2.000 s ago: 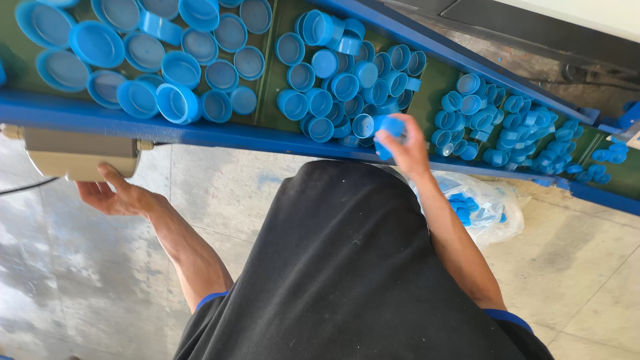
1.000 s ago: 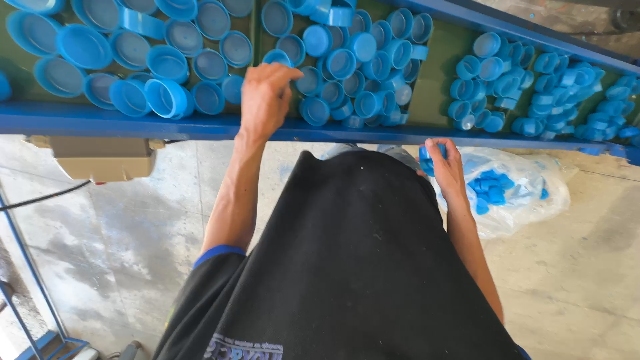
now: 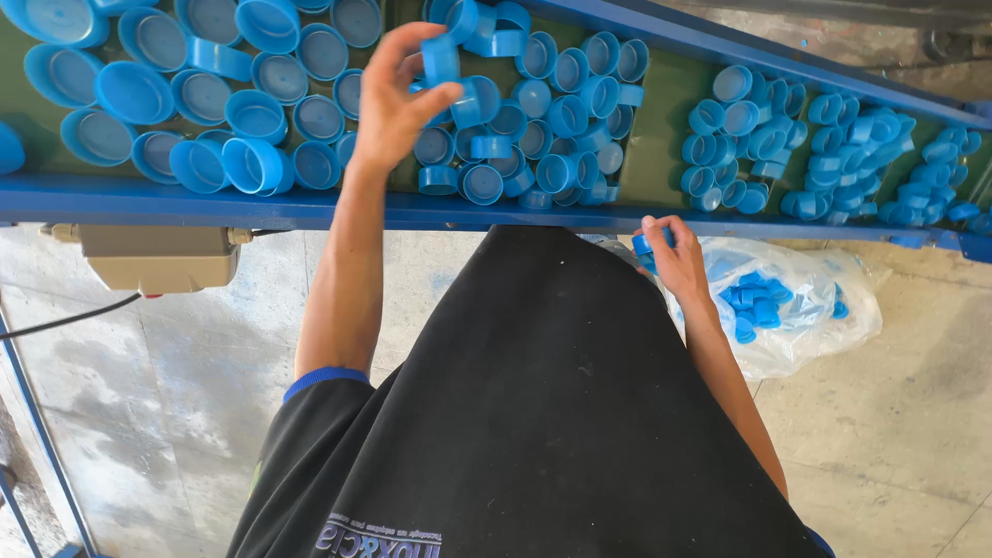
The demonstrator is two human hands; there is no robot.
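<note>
Blue plastic caps (image 3: 483, 184) lie in groups on a green conveyor belt (image 3: 659, 132), some with the open side up, some on edge. My left hand (image 3: 399, 97) is over the belt, its thumb and fingers around a blue cap (image 3: 441, 60) held above the others. Beside my thumb another cap (image 3: 466, 106) stands on edge; whether I touch it is unclear. My right hand (image 3: 673, 254) is just below the belt's near rail, closed on a blue cap (image 3: 645, 246) at the fingertips. How many caps it holds is partly hidden.
The blue metal rail (image 3: 294, 203) runs along the belt's near side. A beige box (image 3: 159, 257) with a black cable hangs below it at left. A clear plastic bag (image 3: 821, 318) holding blue caps (image 3: 756, 301) lies on the floor at right. A blue metal frame (image 3: 46, 434) stands lower left.
My left hand has gone from the beige box to over the belt and now holds a cap. My right hand has moved from the belt's near edge to below the rail, still with blue caps.
</note>
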